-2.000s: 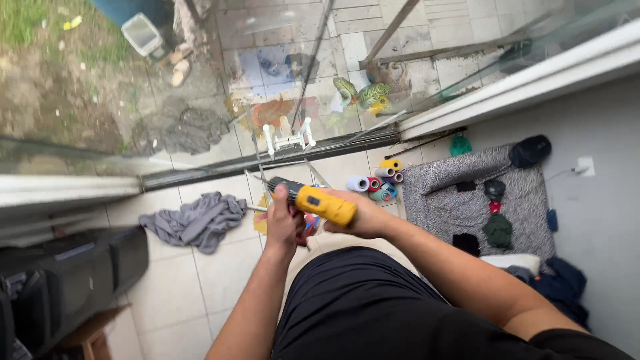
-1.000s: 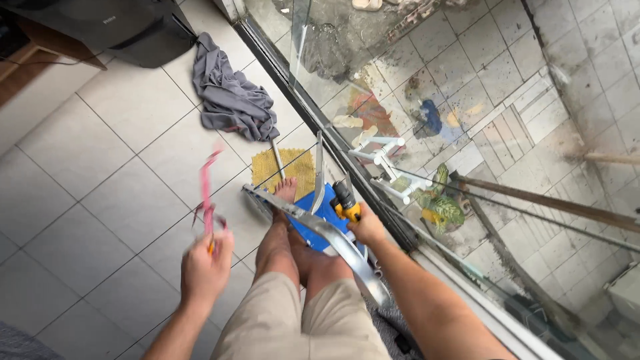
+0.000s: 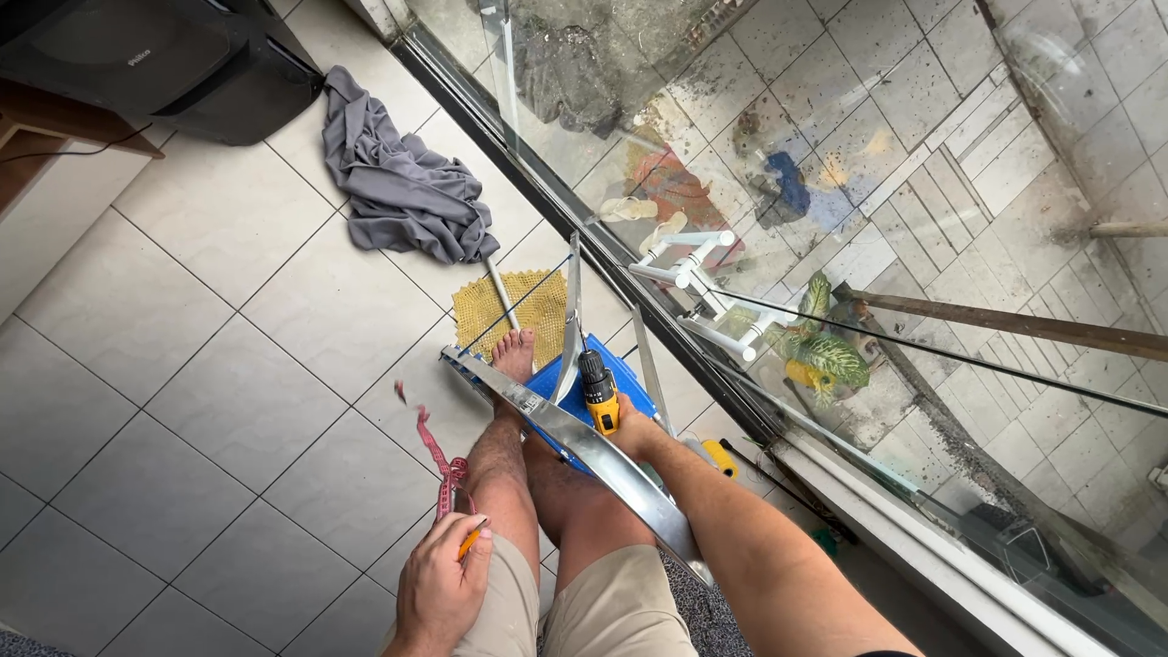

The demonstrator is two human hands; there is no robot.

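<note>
My left hand (image 3: 443, 579) is closed around a pink tape measure (image 3: 447, 470) and an orange pencil (image 3: 470, 540); the tape's far end hangs in a loose curl over the tiles. My right hand (image 3: 630, 429) grips a yellow and black cordless drill (image 3: 599, 392), its chuck directed away from me. Between my arms a curved metal frame (image 3: 602, 447) leans across my legs, with its thinner metal legs (image 3: 572, 310) beyond. Beneath the drill lies a blue panel (image 3: 630, 370), partly covered by the frame and my hand.
A yellow mesh mat (image 3: 538, 306) and a grey cloth (image 3: 401, 182) lie on the floor. A black Philco speaker (image 3: 173, 55) stands at upper left. Along the right runs a glass door's track (image 3: 547, 182), with a white plastic frame (image 3: 698, 274) beside it. Yellow thread spools (image 3: 719, 458) sit near my right arm.
Two seconds ago both hands were together at the drill; now they are apart, the left with the pink tape. The view has turned strongly, bringing the metal frame into sight.
</note>
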